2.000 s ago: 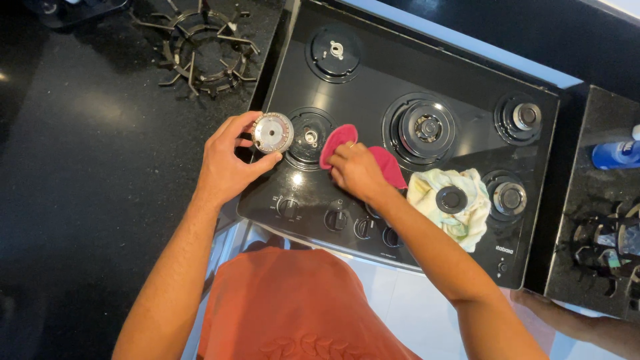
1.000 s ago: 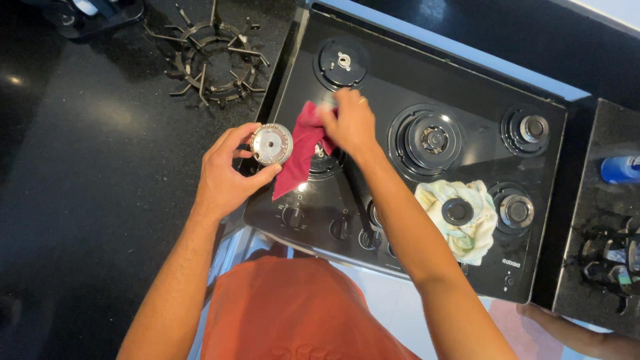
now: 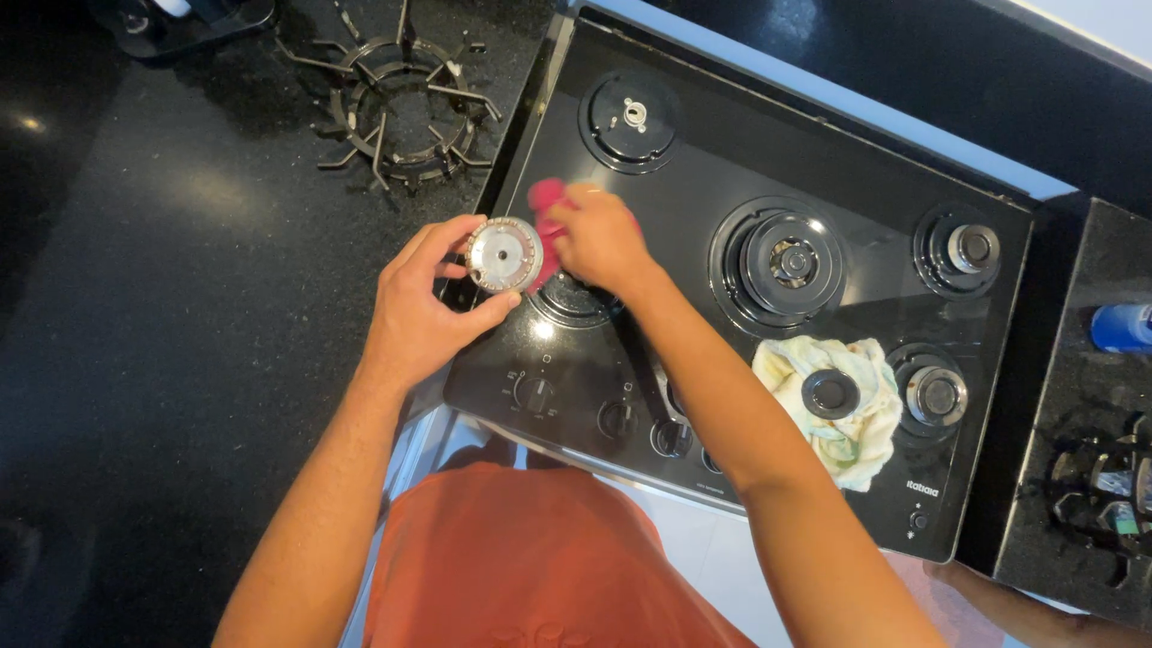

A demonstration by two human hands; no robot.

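Note:
My left hand (image 3: 418,292) holds a round metal gas burner head (image 3: 504,256) by its rim, over the left edge of the black glass cooktop (image 3: 684,171). Bunched in my right hand (image 3: 598,238) is a red cloth (image 3: 546,216), partly blurred, just right of the burner head. Below that hand lies the front-left burner base (image 3: 571,301), partly covered by hand and cloth. A stained whitish cloth (image 3: 868,432) lies at the cooktop's front right, with a black burner cap (image 3: 830,393) on it.
Behind is an uncapped burner base (image 3: 630,117); the large central burner (image 3: 792,261) and two right burners (image 3: 972,248) (image 3: 936,396) have caps. A pan support (image 3: 405,108) rests on the left counter. Rightward are a blue container (image 3: 1123,328), more grates (image 3: 1102,486) and another person's limb (image 3: 999,594).
My right hand with the red cloth has moved left and up from the front-left burner's right side, and is now beside the burner head. My left hand still holds the burner head.

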